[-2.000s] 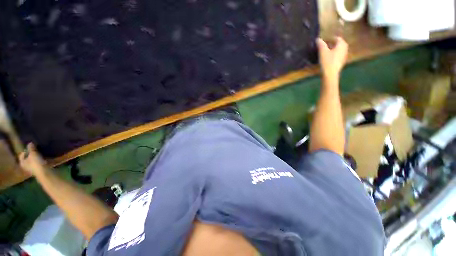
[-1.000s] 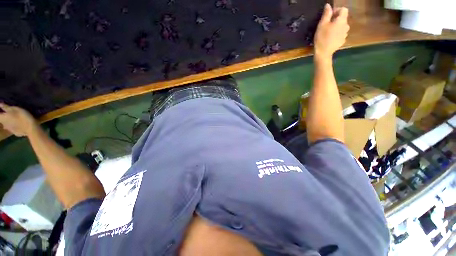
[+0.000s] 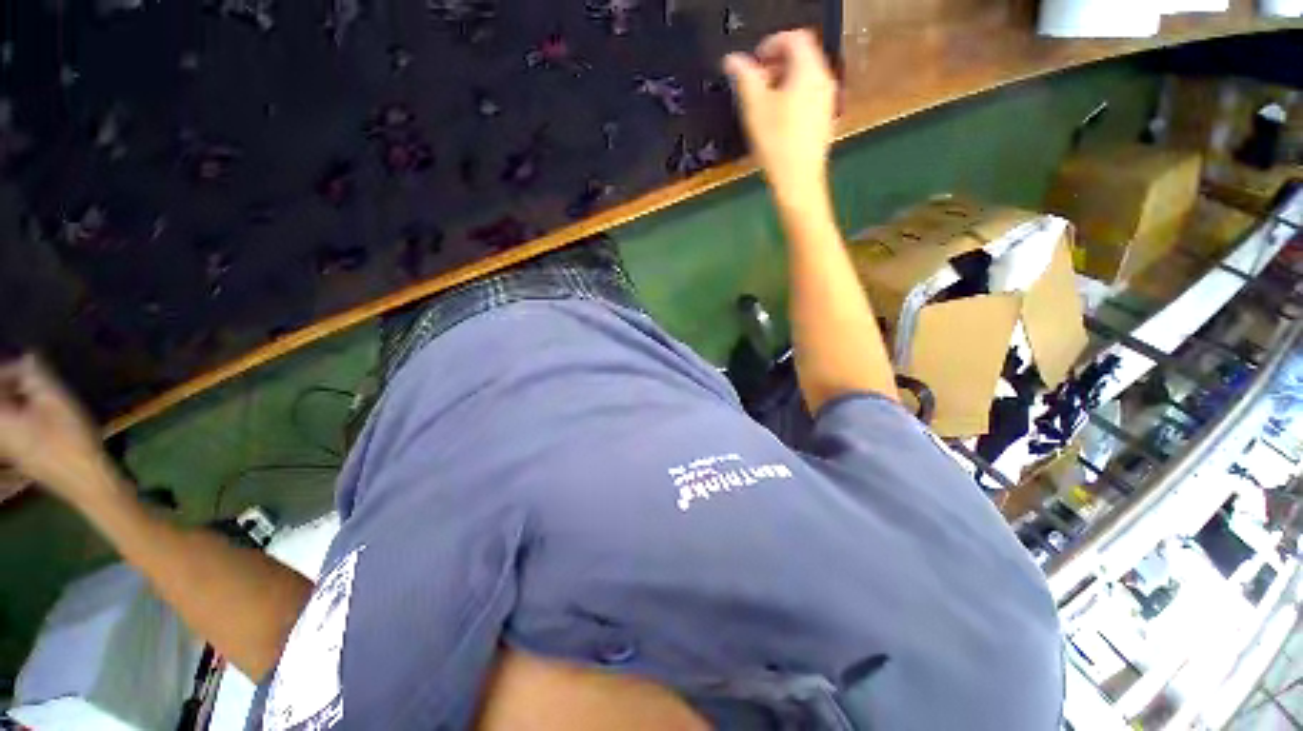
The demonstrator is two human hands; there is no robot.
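Dark cloth with small pinkish-grey motifs (image 3: 357, 157) lies spread over the brown wooden table, close to its front edge. My right hand (image 3: 790, 107) is over the cloth's near right corner, just inside its right edge, with fingers bent. Whether the fingertips pinch any cloth is not clear. My left hand (image 3: 43, 421) is blurred at the left rim of the picture, by the near left part of the cloth. Its fingers are bent, and what they touch cannot be made out.
Bare brown table top (image 3: 929, 57) shows right of the cloth, with white rolls or papers (image 3: 1097, 14) at the back right. An open cardboard box (image 3: 965, 357) with black-and-white cloth stands on the green floor at right. A white box (image 3: 107, 643) is at lower left.
My right hand has moved left, from the cloth's right edge to just inside it. My left hand shifted outward to the rim, then lower. The view has shifted, and the tape ring left the picture.
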